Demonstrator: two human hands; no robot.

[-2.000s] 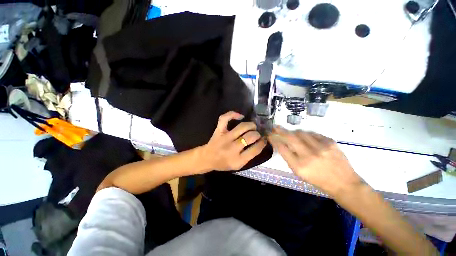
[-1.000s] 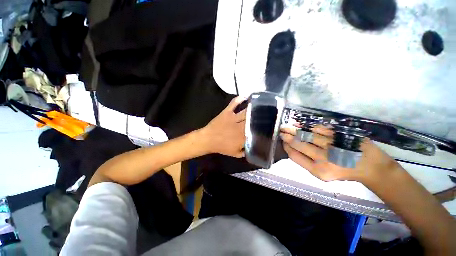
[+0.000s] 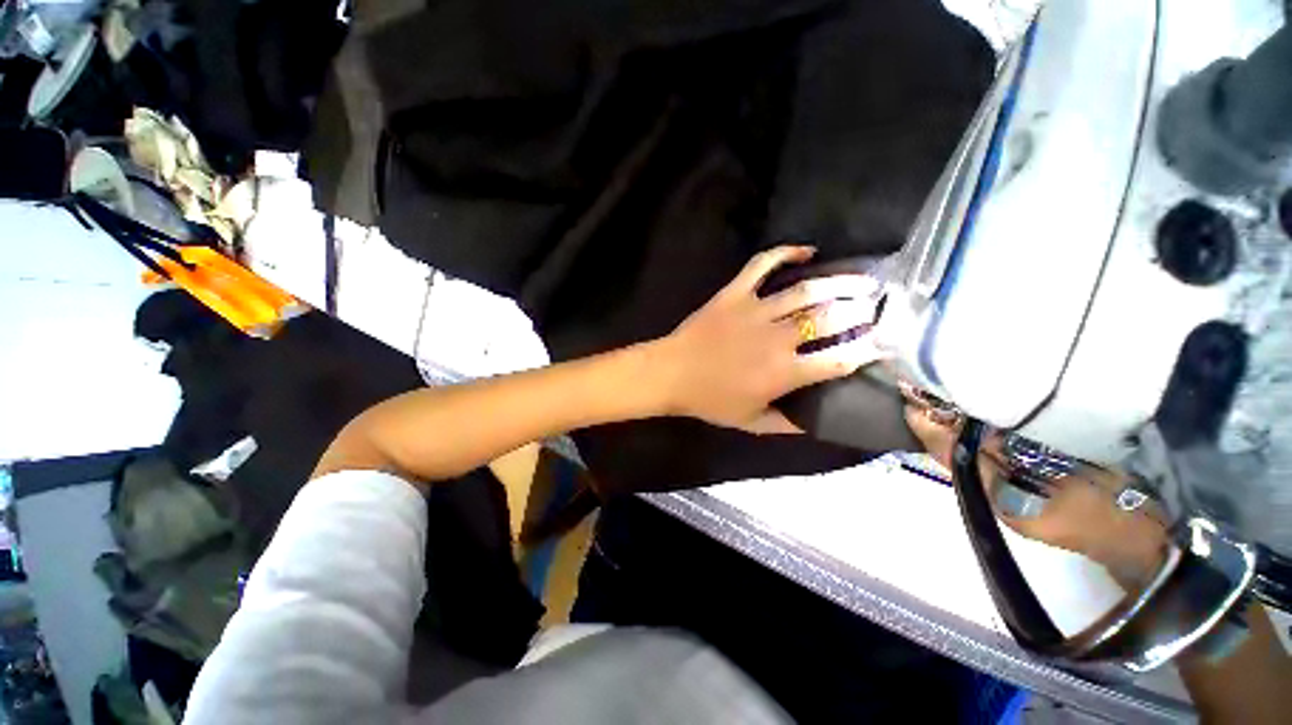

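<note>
A large dark garment panel (image 3: 666, 170) lies over the table, left of and up against the white sewing machine head (image 3: 1056, 198) with its blue stripe. My left hand (image 3: 772, 340) rests on the panel with fingers spread, a ring on one finger, its fingertips at the machine head's edge. My right hand (image 3: 1063, 503) is beyond the head at the panel's right edge, partly hidden by the machine's metal parts and dark bar. Its fingertips are near the cloth, but their grip is hidden. The needle area is hidden by the head.
An orange item (image 3: 234, 288) with black handles lies at the far left. Cream scraps (image 3: 177, 163) are heaped behind it. Dark cloth (image 3: 326, 425) hangs below the table at left. The table's front edge (image 3: 850, 602) has tape-like markings.
The view has moved closer, so the machine head now covers the right side. My left hand shows fully on the cloth with fingers spread. My right hand is more hidden behind the machine.
</note>
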